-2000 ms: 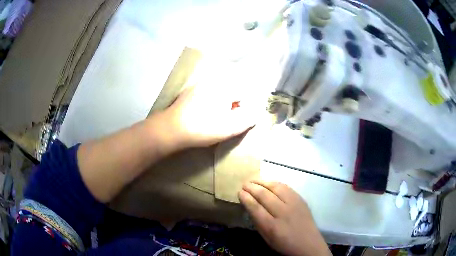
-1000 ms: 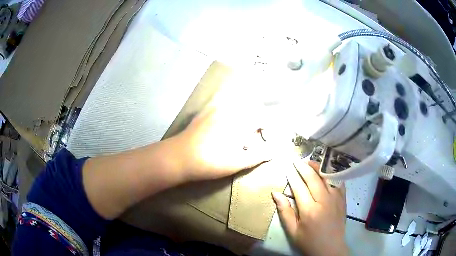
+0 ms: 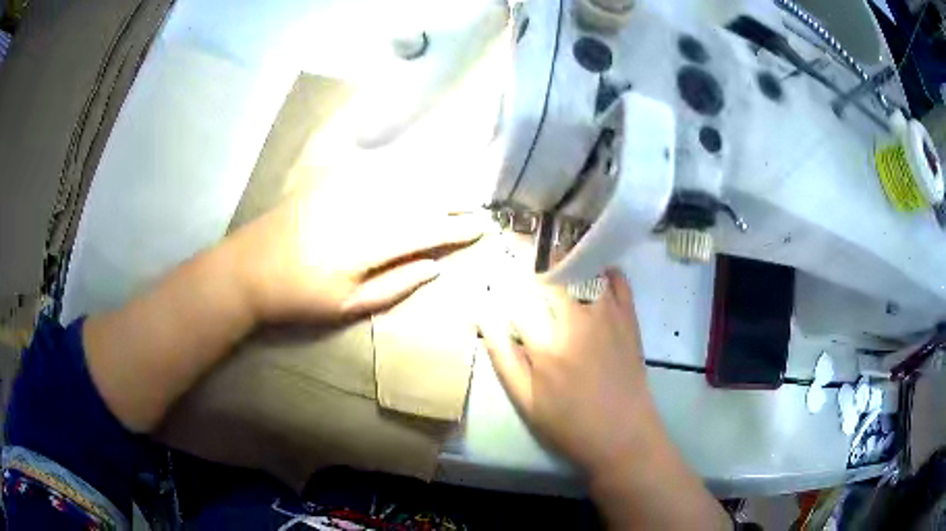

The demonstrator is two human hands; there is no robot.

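A khaki-brown garment panel (image 3: 322, 363) lies on the white table and runs over its front edge. A patch pocket (image 3: 420, 379) of the same cloth lies on it, its far end lost in lamp glare. My left hand (image 3: 332, 249) lies on the cloth left of the needle area, fingers towards it. My right hand (image 3: 565, 353) is beside the needle area of the white sewing machine (image 3: 612, 156), its fingertips at the cloth's right side. Glare and the machine head hide the needle and those fingertips, so I cannot tell if either hand pinches cloth.
A phone (image 3: 751, 322) with a red edge lies right of my right hand. Small white pieces (image 3: 856, 404) lie at the table's right end. Stacked brown panels (image 3: 62, 93) are at the far left. A yellow-labelled thread cone (image 3: 908, 171) is on the machine at the right.
My right hand has moved from the pocket's near end up beside the needle. My left hand's fingers have spread slightly. The view has shifted between frames.
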